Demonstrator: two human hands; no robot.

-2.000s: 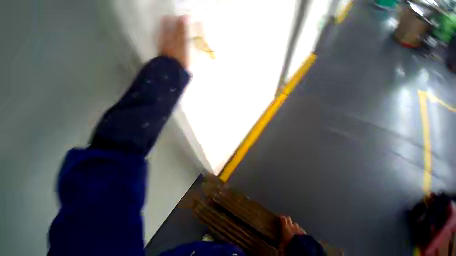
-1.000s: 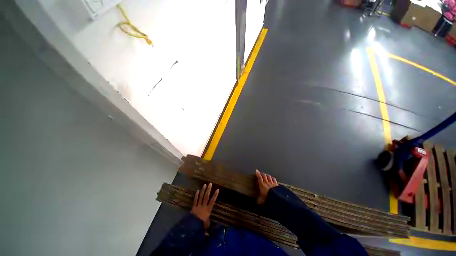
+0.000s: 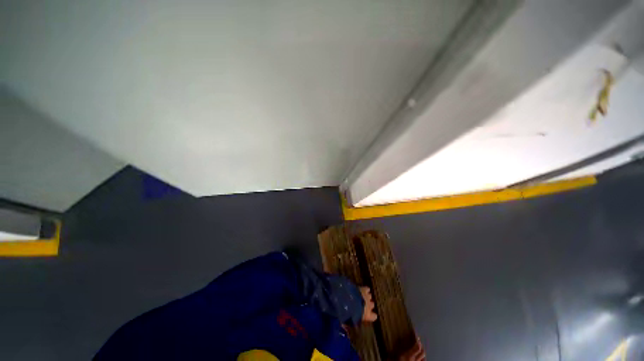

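Two bundles of brown flattened cartons (image 3: 385, 271) lie side by side at the lower middle, with a dark gap between them. Their striped corrugated edges face up. My left hand (image 3: 368, 304), in a dark dotted sleeve, is closed over the left bundle, its fingers reaching into the gap. My right hand (image 3: 412, 352) is at the bottom edge of the picture, mostly cut off, its fingers curled on the right bundle.
A large pale grey-white panel (image 3: 247, 106) spans the top. A white wall (image 3: 494, 155) with a yellow strip (image 3: 438, 206) along its base stands at right. Grey floor surrounds the bundles. Another yellow strip (image 3: 32, 247) is at far left.
The view has swung left, so the wall has shifted right and the red pallet truck and pallet are out of view. My left hand has gone from spread open to closed on the bundle.
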